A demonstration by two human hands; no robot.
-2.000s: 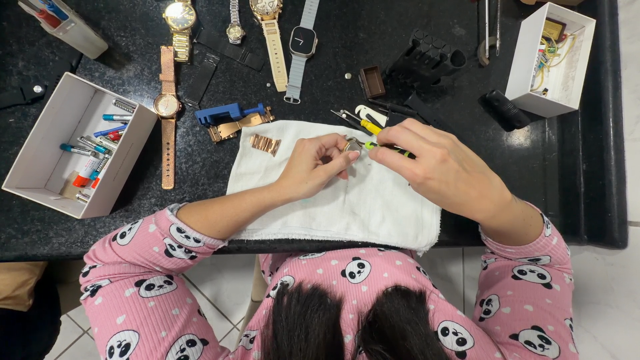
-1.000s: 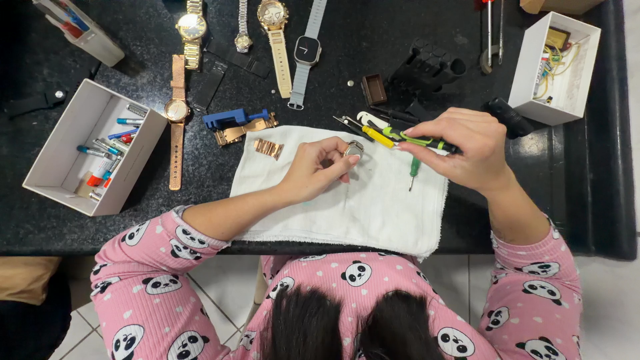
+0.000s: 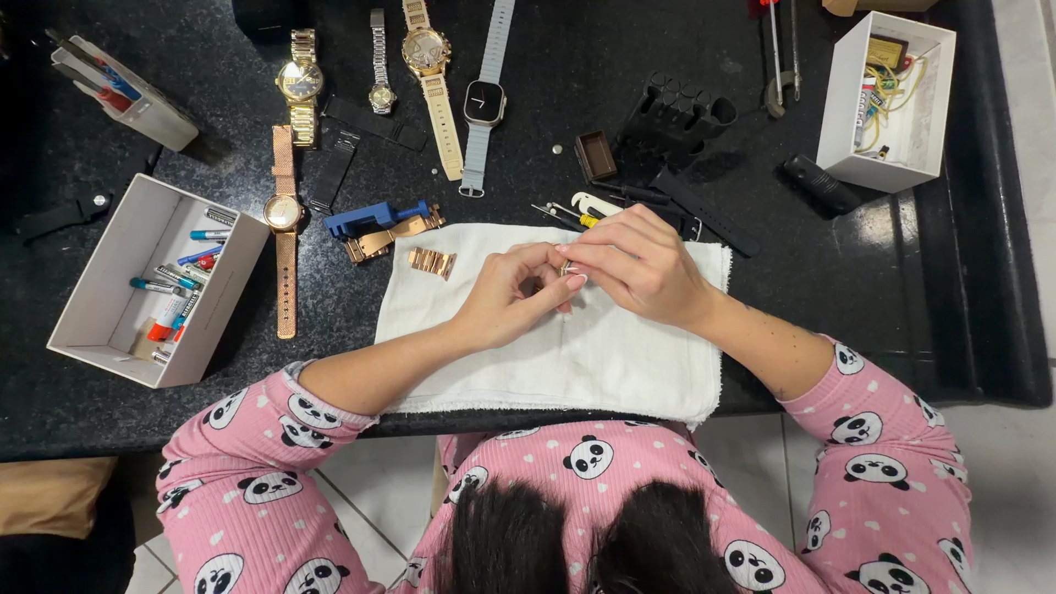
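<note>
Over the white cloth [image 3: 544,363], my left hand [image 3: 516,295] is closed on a small metallic piece [image 3: 566,268], mostly hidden by fingers; its exact kind cannot be told. The fingertips of my right hand [image 3: 639,262] meet the same piece from the right. A rose-gold watch-band segment [image 3: 431,262] lies on the cloth left of my hands. Beyond the cloth's back-left edge stands a blue band-link removal tool [image 3: 371,219] beside a rose-gold metal band [image 3: 396,235]. Behind my right hand are a white-handled tool [image 3: 596,204] and a yellow tool [image 3: 588,220], partly covered.
Several watches, including a smartwatch [image 3: 484,102] and a rose-gold mesh watch [image 3: 283,213], lie at the back and left. A white box of batteries [image 3: 99,346] stands left, another white box [image 3: 940,124] back right. A black multi-tube holder [image 3: 672,120] and small brown box [image 3: 596,157] stand behind the cloth.
My right hand has let go of the green-and-black tool and moved left to meet my left hand at the small piece.
</note>
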